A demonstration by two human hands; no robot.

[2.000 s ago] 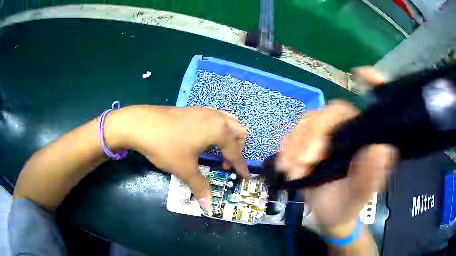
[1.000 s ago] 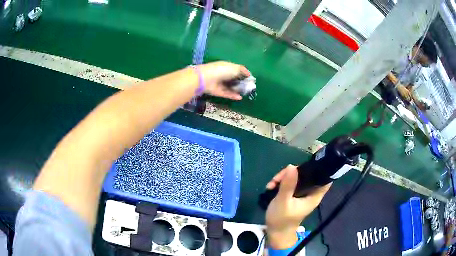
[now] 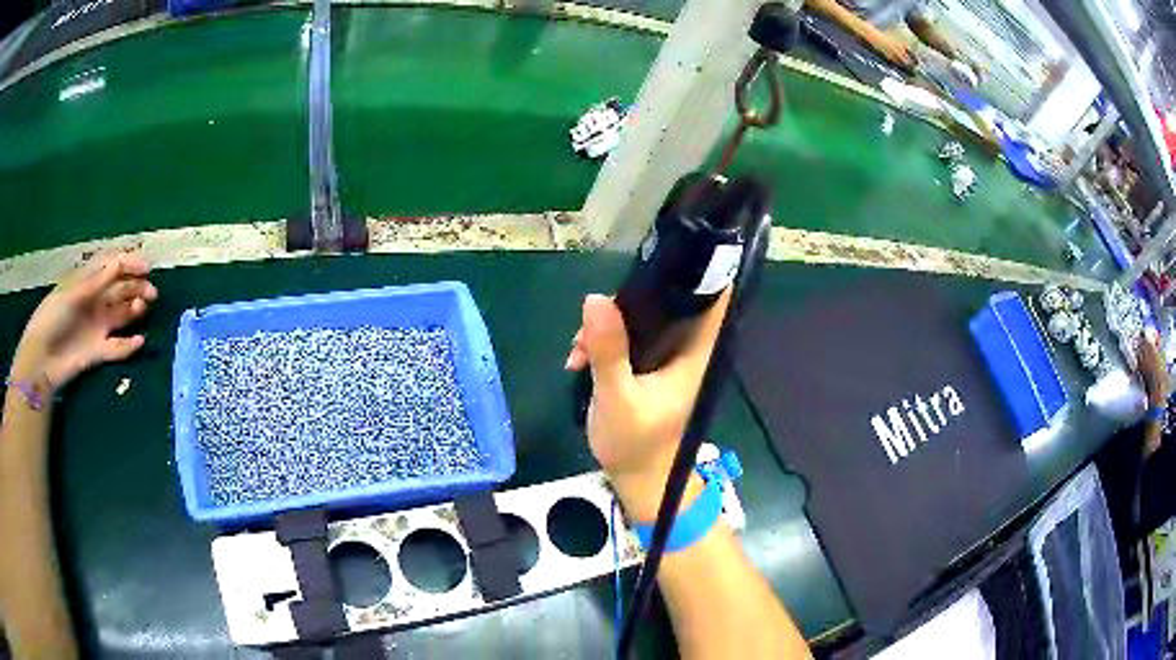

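My right hand, with a blue wrist band, holds the black electric screwdriver upright, to the right of the screw bin. Its black cable runs down across my wrist. My left hand is at the far left, fingers loosely curled and apart, with nothing seen in it. The blue bin is full of tiny silver screws. The white fixture lies below the bin, its round holes empty, with black straps across it. A whitish unit lies on the green belt.
A dark metal hook is above the screwdriver, near a grey post. A black mat marked "Mitra" and a small blue tray are at the right, beside several whitish units. People's arms show at the top right and right edge.
My left hand has let go of the whitish unit, now on the belt, and moved back to the far left. My right hand still holds the screwdriver. The view has turned right.
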